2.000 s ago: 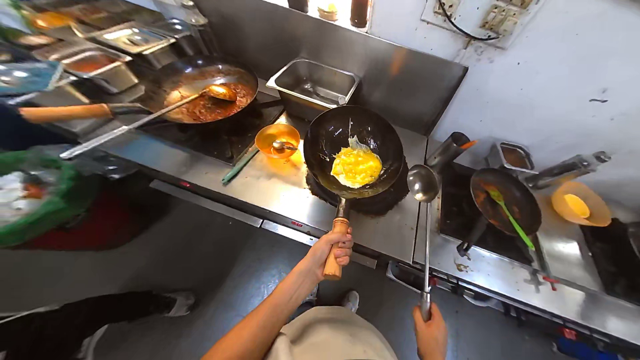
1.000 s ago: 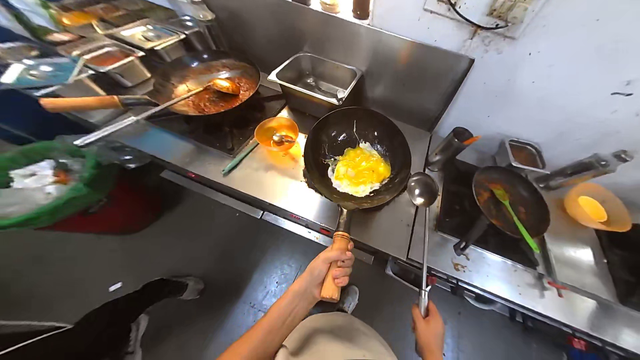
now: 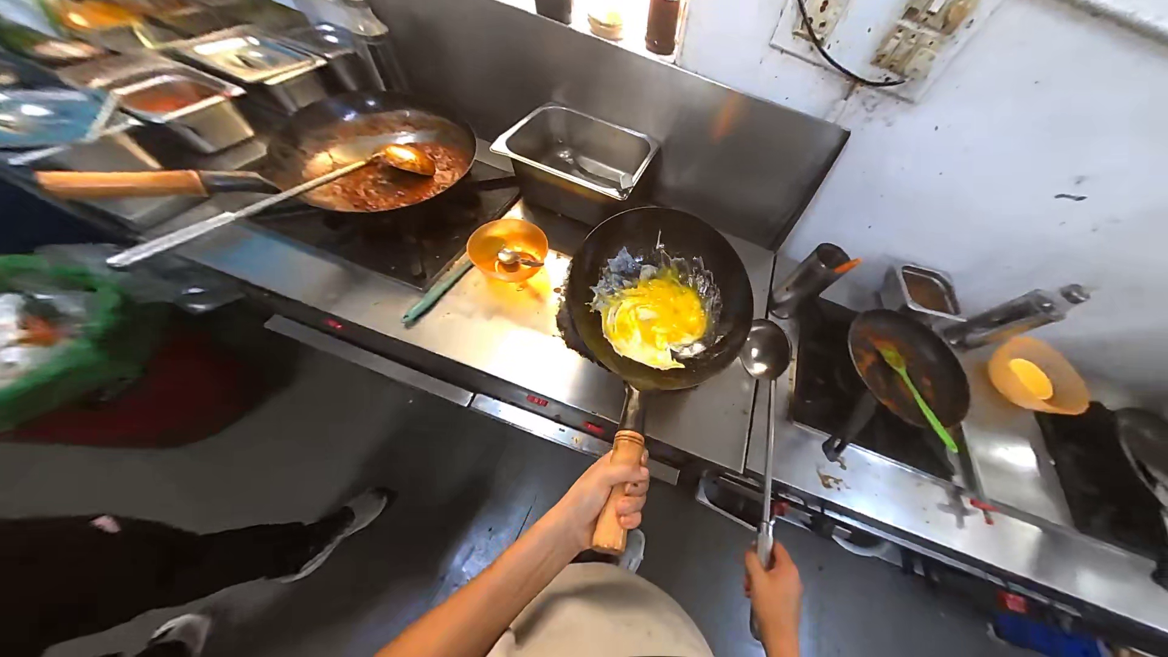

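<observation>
My left hand (image 3: 613,497) is closed around the wooden handle of a black wok (image 3: 730,351), which is over the stainless counter in front of me. In the wok lies soft yellow egg (image 3: 657,319), with paler, thin edges spread on the metal around it. My right hand (image 3: 776,598) grips the lower handle of a long metal ladle (image 3: 766,349). The ladle's bowl is just right of the wok's rim. Left of the wok is an orange bowl (image 3: 508,249) with a spoon in it, and a green-handled utensil (image 3: 438,290) lies beside it.
A second wok (image 3: 370,151) with reddish sauce and a ladle stands at left; a steel pan (image 3: 575,151) is behind. At right are a frying pan (image 3: 908,365) with a green spatula and an orange bowl (image 3: 1040,374). A person's leg (image 3: 228,557) and a green-lined bin (image 3: 55,338) are lower left.
The egg in the wok has changed shape, spreading with thin ragged edges up the wok's far side. Both hands keep their holds on the wok and the ladle.
</observation>
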